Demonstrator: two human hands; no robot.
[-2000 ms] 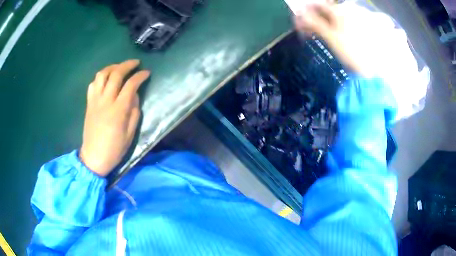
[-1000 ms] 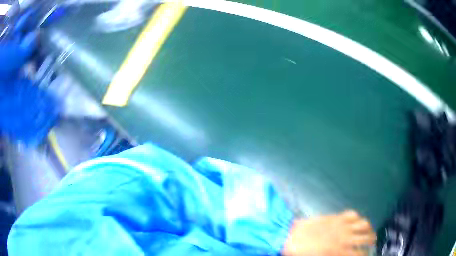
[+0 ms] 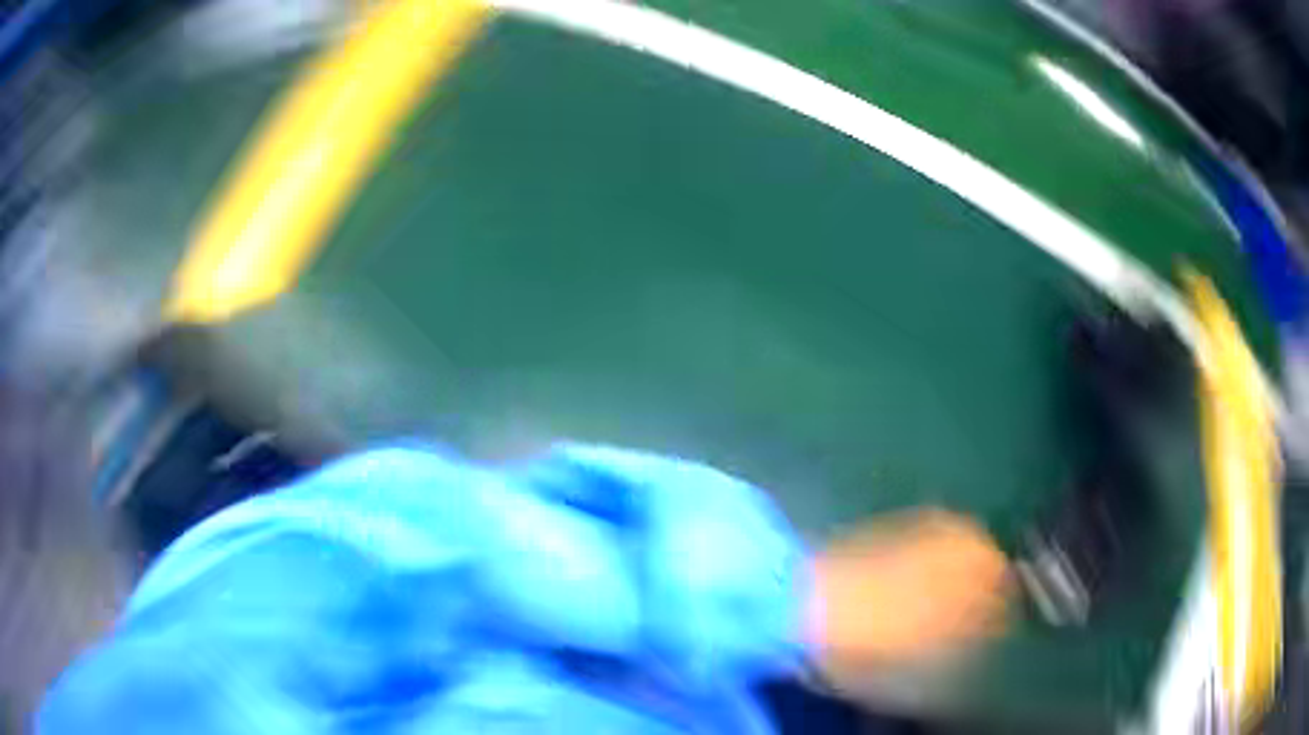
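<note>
The frame is strongly blurred. My left hand (image 3: 919, 589) is low and right of centre, over the green bench near its front edge. Its fingers are smeared together, so I cannot tell whether it holds anything. Dark, blurred black plastic parts (image 3: 1134, 417) lie on the bench just right of my left hand, with a glossy end close to the fingers. I cannot tell whether the hand touches them. My right hand is not in view.
A yellow strip (image 3: 323, 158) lies at the left. Yellow-and-white tape sheets (image 3: 1242, 503) lie at the right edge. A white line (image 3: 861, 122) crosses the green bench (image 3: 646, 244). A dark crate-like shape (image 3: 201, 474) is below the bench at left.
The view has swung from the right-hand crate to the left side of the bench. Since one second ago, my left hand appears slightly higher, and the tape sheets at right have come into view.
</note>
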